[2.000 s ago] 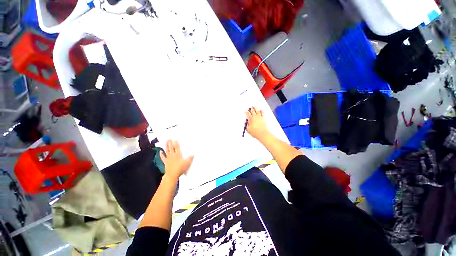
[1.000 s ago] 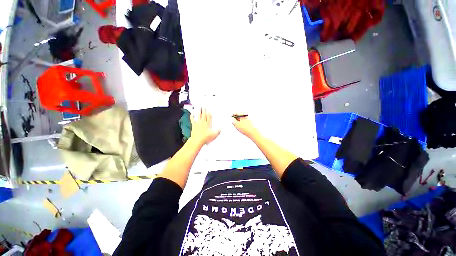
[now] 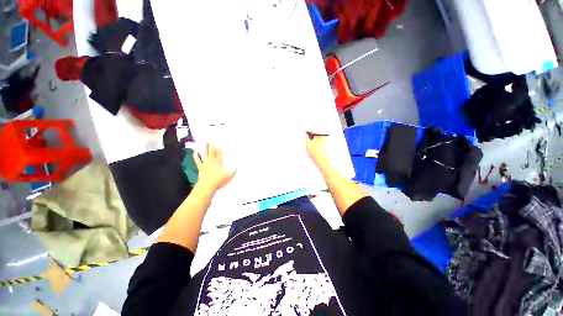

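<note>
The white card template is nearly lost against the white table (image 3: 259, 92); I cannot tell its edges. My left hand (image 3: 212, 165) lies flat with fingers apart on the white surface near the table's left edge. My right hand (image 3: 316, 148) is near the right edge, closed on a thin dark pen (image 3: 318, 134). A flat black stack of cut pieces (image 3: 145, 185) lies left of my left hand, with a small green cloth piece (image 3: 189, 165) between them.
Black and red bundles (image 3: 133, 80) fill the trough at left. Dark snips (image 3: 286, 47) lie up the table. A turquoise strip (image 3: 282, 199) shows at the near edge. At right are blue crates (image 3: 364, 133) with black pieces; at left, a red stool (image 3: 43, 150) and beige cloth (image 3: 86, 213).
The view has turned and shifted. Since one second ago my right hand has moved right across the white surface with the pen, away from my left hand, which stays by the green piece.
</note>
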